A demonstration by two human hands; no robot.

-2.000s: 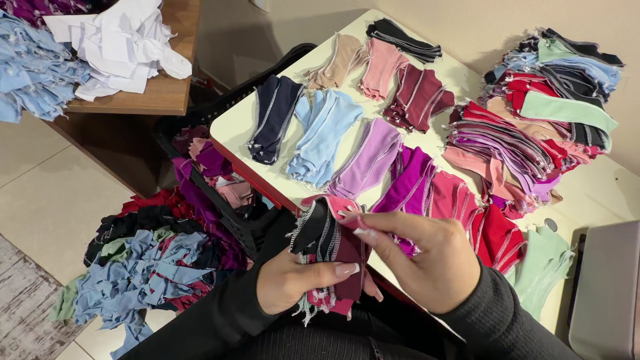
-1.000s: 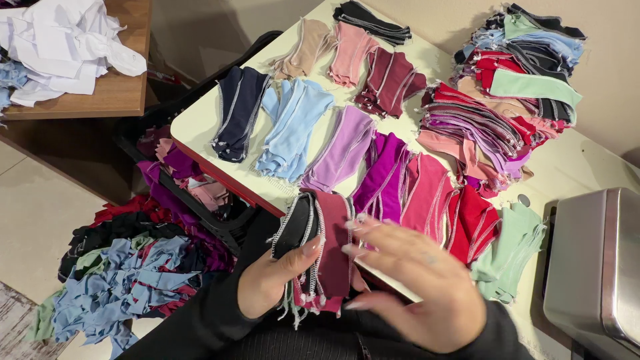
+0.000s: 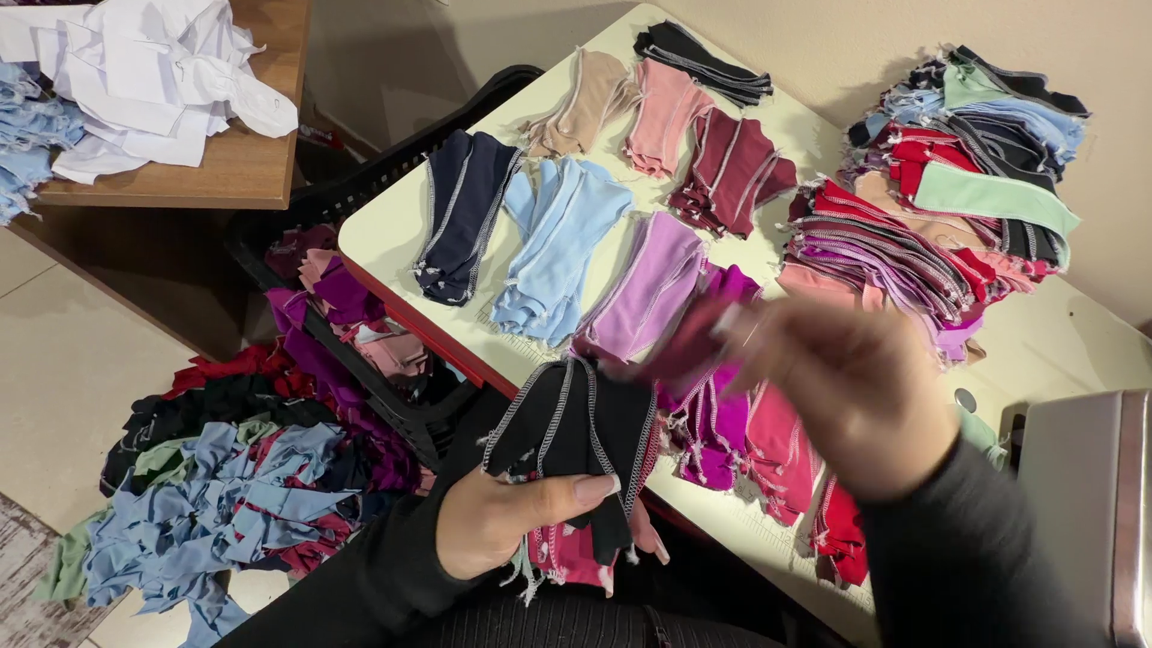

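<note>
My left hand [image 3: 526, 517] grips a bundle of overlocked fabric strips [image 3: 585, 414], black on top, with pink, red and mint ends below. My right hand [image 3: 837, 387], blurred, pinches a burgundy fabric strip [image 3: 688, 337] above the table's near edge. Sorted strips lie on the white table: navy [image 3: 463, 211], light blue [image 3: 562, 252], lilac [image 3: 648, 283], beige [image 3: 585, 99], light pink [image 3: 664, 117], black [image 3: 702, 63] and burgundy [image 3: 733, 175]. Magenta strips [image 3: 715, 450], coral-pink strips [image 3: 781, 459] and red strips [image 3: 839, 531] lie partly under my right hand and arm.
A mixed heap of strips [image 3: 954, 207] lies at the table's back right, near a grey metal box [image 3: 1071, 504]. Left are a black plastic basket [image 3: 382, 396], a floor pile of scraps [image 3: 216, 495], and white fabric pieces [image 3: 153, 81] on a wooden surface [image 3: 261, 171].
My right hand has moved up and away from the bundle with a burgundy strip. Black fabric now shows on top of the bundle, where burgundy was before.
</note>
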